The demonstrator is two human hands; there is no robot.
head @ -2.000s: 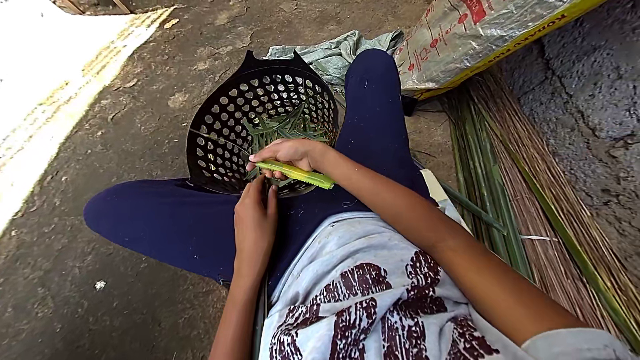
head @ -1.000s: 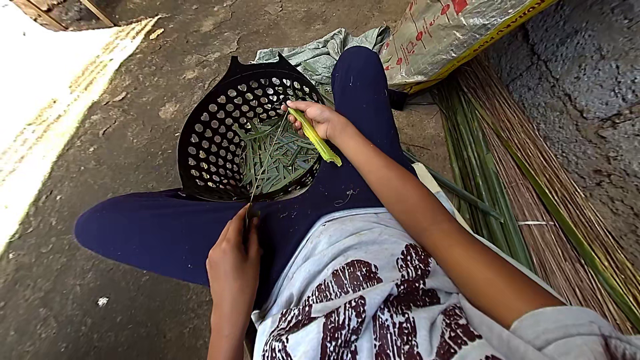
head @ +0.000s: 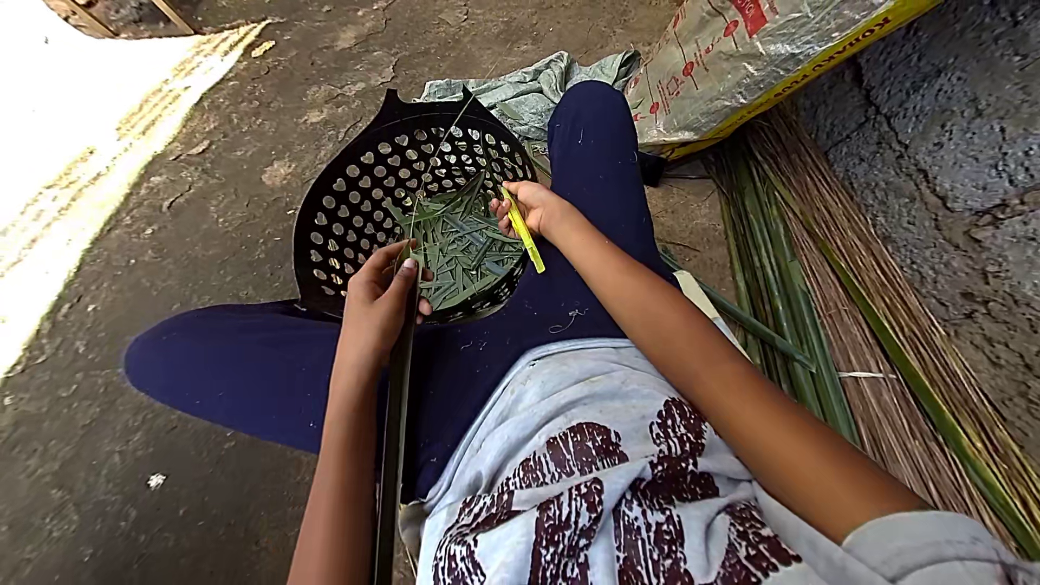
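Note:
My left hand [head: 382, 301] pinches a long dark green leaf strip [head: 396, 406], which runs down along my forearm; a thin fibre rises from its upper end across the basket. My right hand [head: 524, 210] is closed around a yellow-green handled tool [head: 524, 229], perhaps a cutter; its blade cannot be made out. Between and beyond both hands stands a black plastic basket [head: 325, 187] with round and heart-shaped holes, tilted against my legs. Many short cut pieces of green leaf [head: 463, 244] lie inside it.
Bundles of long green leaves [head: 784, 284] and brown dry stalks [head: 861, 349] lie at the right beside a rough wall [head: 959, 162]. A printed plastic sack [head: 715, 73] stands at the upper right. Crumpled grey-green cloth [head: 536, 93] lies behind the basket.
My right hand was close to my left two seconds ago and is now apart from it, at the basket's right side. My left hand has risen to the basket's near rim since one second ago.

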